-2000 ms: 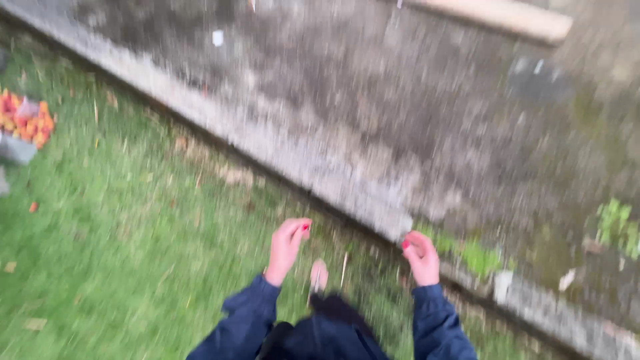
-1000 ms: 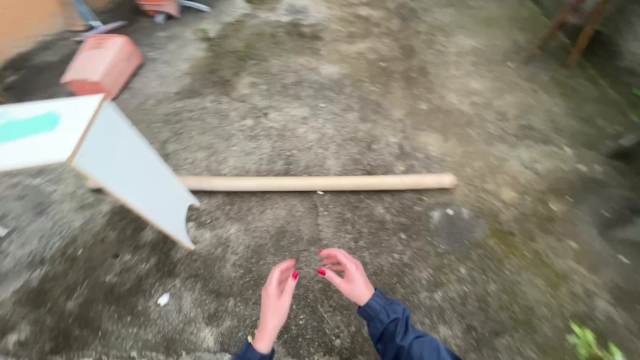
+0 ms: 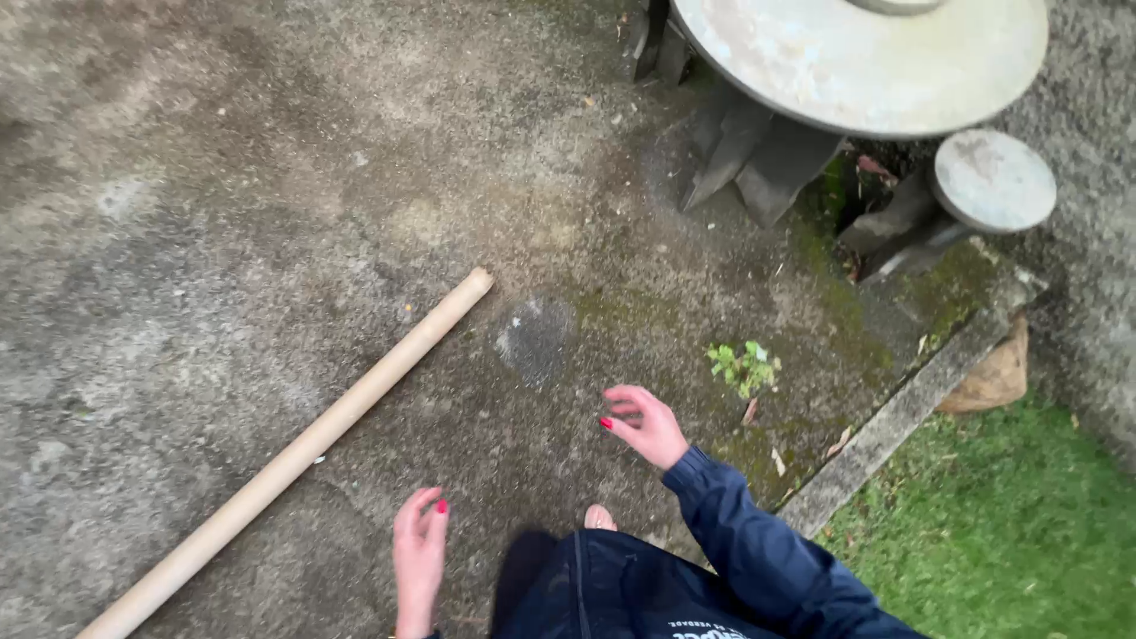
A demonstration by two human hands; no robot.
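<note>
My left hand (image 3: 419, 552) is held over the concrete at the bottom centre, its fingers slightly curled and apart, with nothing in it. To its right and a little higher, my right hand (image 3: 646, 428) also holds nothing; its fingers are loosely bent and the thumb stands off. A long pale cardboard tube (image 3: 324, 432) lies slantwise on the ground left of both hands, touching neither. Its upper end is near the centre of the view, and its lower end runs out of the frame. The tip of one shoe (image 3: 600, 517) shows below my right hand.
A round stone table (image 3: 870, 67) stands at the upper right, with a round stone stool (image 3: 994, 180) beside it. A small green plant (image 3: 744, 367) grows from the concrete. A concrete kerb (image 3: 887, 426) borders the grass (image 3: 1003, 524), and a brown object (image 3: 990, 368) lies against it.
The view has swung from the grass over the kerb to the concrete and then rightward. The white panel and reddish containers of one second ago are out of view. My hands have moved farther apart since then.
</note>
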